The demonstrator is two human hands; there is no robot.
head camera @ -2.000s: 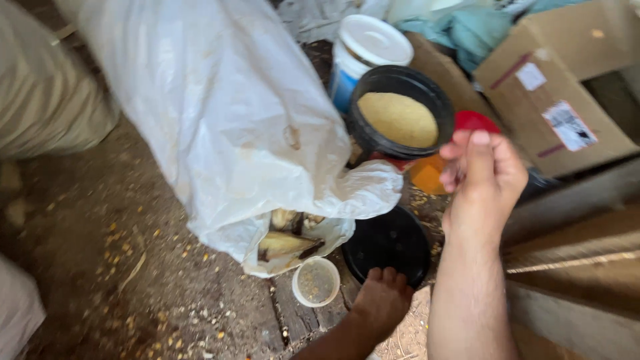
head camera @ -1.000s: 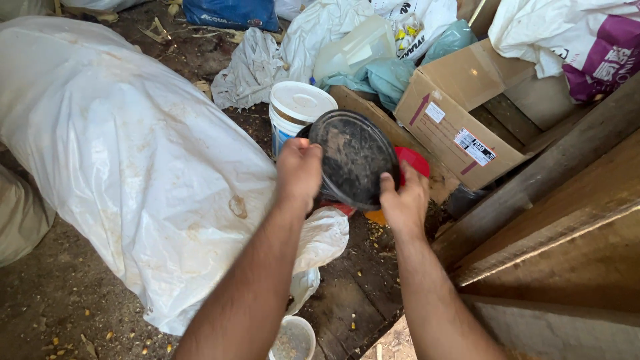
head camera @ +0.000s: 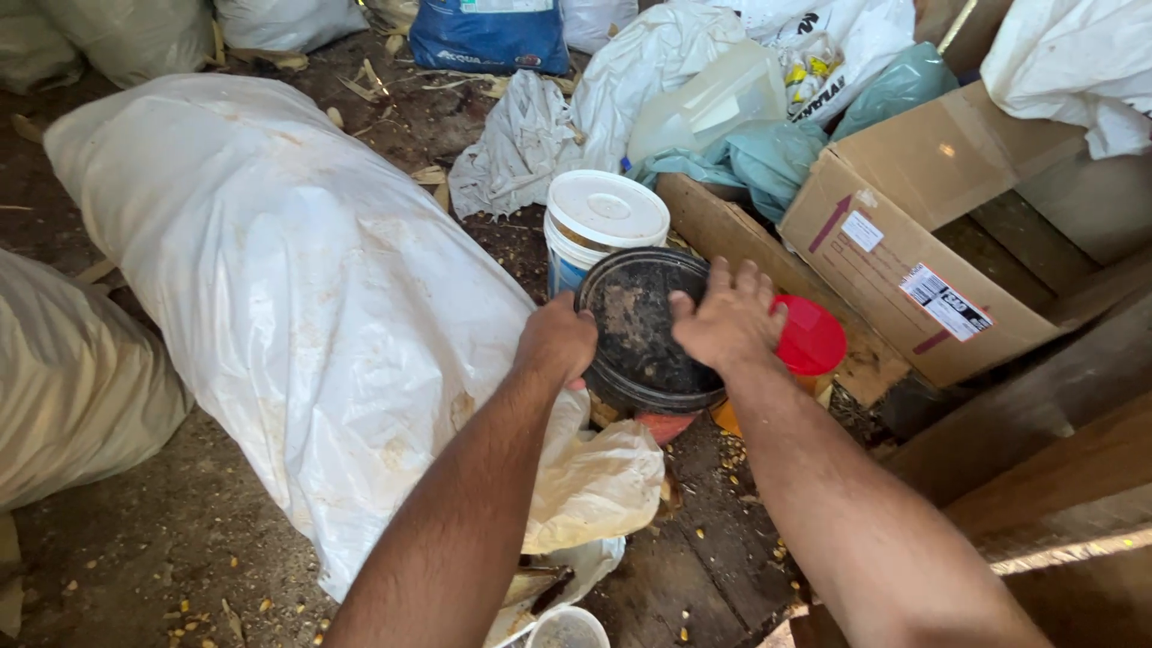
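Observation:
A dirty black lid [head camera: 643, 328] covers the black bucket [head camera: 688, 407], whose contents it hides. My left hand [head camera: 556, 340] grips the left side at the rim, its fingertips partly out of sight. My right hand [head camera: 731, 315] lies on the lid's right part, fingers spread and pointing away from me. A white bucket with a white lid [head camera: 607, 209] stands just behind. To the right, beside my right hand, is a red lid [head camera: 810, 335] with something orange [head camera: 727, 418] below it. A big white plastic sack [head camera: 315, 297] lies to the left.
An open cardboard box [head camera: 909, 261] sits at the right, near wooden boards [head camera: 1017, 432]. A small clear plastic cup [head camera: 569, 630] stands at the bottom edge by the sack's mouth. Behind are a blue bag [head camera: 490, 36], crumpled plastic bags [head camera: 522, 144] and more sacks. Corn kernels litter the floor.
The black lid, on the floor under my left hand two seconds ago, now covers the black bucket, which stood uncovered then. Since one second ago my right hand has moved from its rim onto its top.

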